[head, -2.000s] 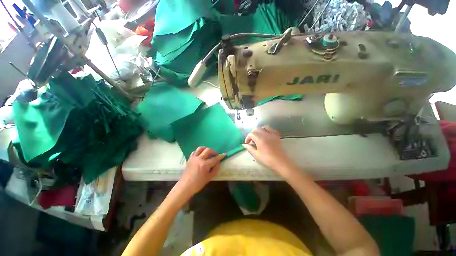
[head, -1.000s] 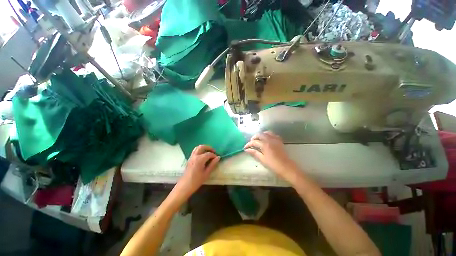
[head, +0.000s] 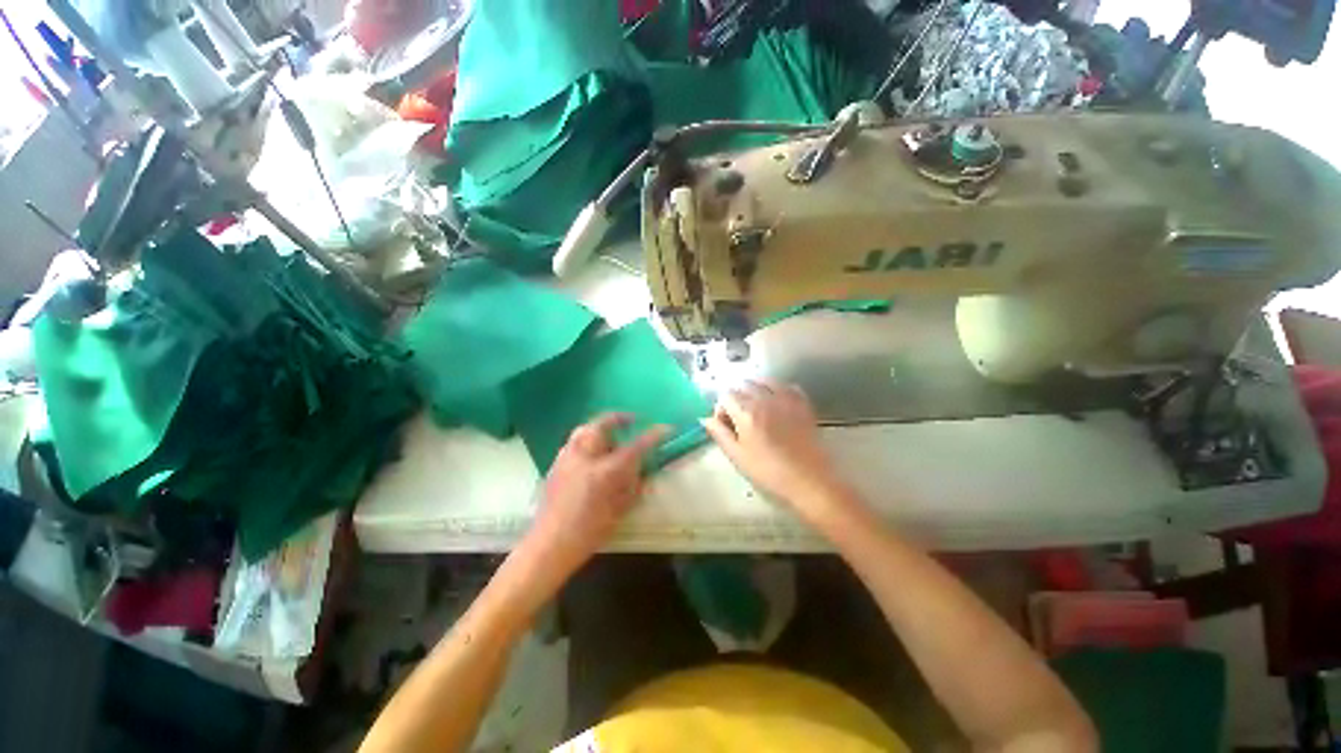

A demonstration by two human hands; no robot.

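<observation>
A green cloth piece [head: 610, 386] lies on the white table in front of me, its near right edge folded into a narrow strip. My left hand [head: 596, 474] holds the near end of this fold. My right hand [head: 762, 439] holds its far end, fingers just below the needle area. The presser foot [head: 716, 358] is lit under the left end of the cream sewing machine head [head: 882, 221]; the cloth's upper right edge is close to it. The needle itself is too small to tell.
Flat green pieces [head: 493, 341] lie left of the cloth. A ruffled dark green heap [head: 265, 383] is at the left. A larger green stack [head: 544, 125] is behind the machine, with a pale lamp tip [head: 583, 240] before it. The table's front edge [head: 941, 541] runs below my hands.
The folded strip shows wider than a second ago. My left hand has moved slightly up along the fold, fingers more bent. My right hand stays at the far end. The whole view has shifted slightly.
</observation>
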